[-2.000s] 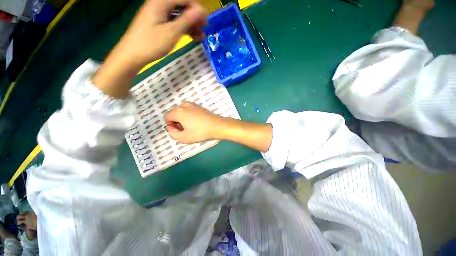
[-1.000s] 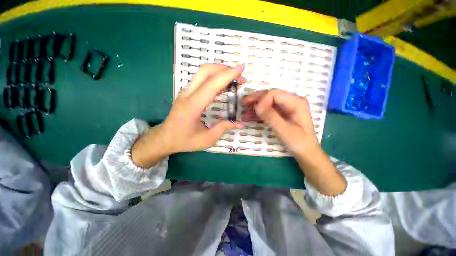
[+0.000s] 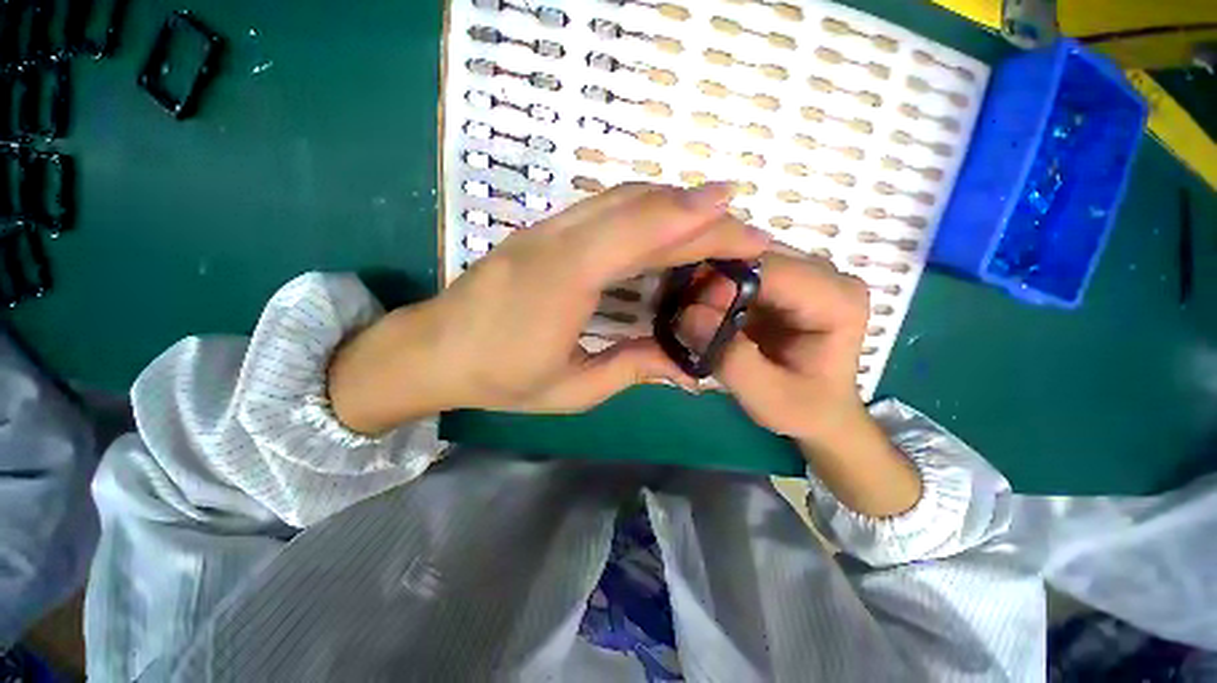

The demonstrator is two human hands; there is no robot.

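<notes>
A black frame point(image 3: 706, 318), an open rounded rectangle, is held between both hands over the lower part of the slotted parts tray point(image 3: 521, 20). My left hand point(image 3: 561, 300) grips its left side, fingers above and thumb below. My right hand point(image 3: 801, 334) holds its right side, with a fingertip showing inside the opening. The white tray has rows of dumbbell-shaped recesses. Its left columns hold dark and silvery parts, and the other recesses look tan. My hands hide the tray's lower middle. Whether a small part is between my fingers I cannot tell.
The blue parts bin point(image 3: 981, 200) stands at the tray's right edge with small shiny pieces inside. A thin dark stick point(image 3: 1185, 247) lies farther right. One black frame point(image 3: 182, 64) lies left of the tray, and several stand in rows point(image 3: 51, 190) at far left. Neighbours' smock sleeves show at both sides.
The view has turned and moved closer. The frame, seen edge-on a second ago, now shows its opening. My right hand has come to the frame; two seconds ago my hands were apart.
</notes>
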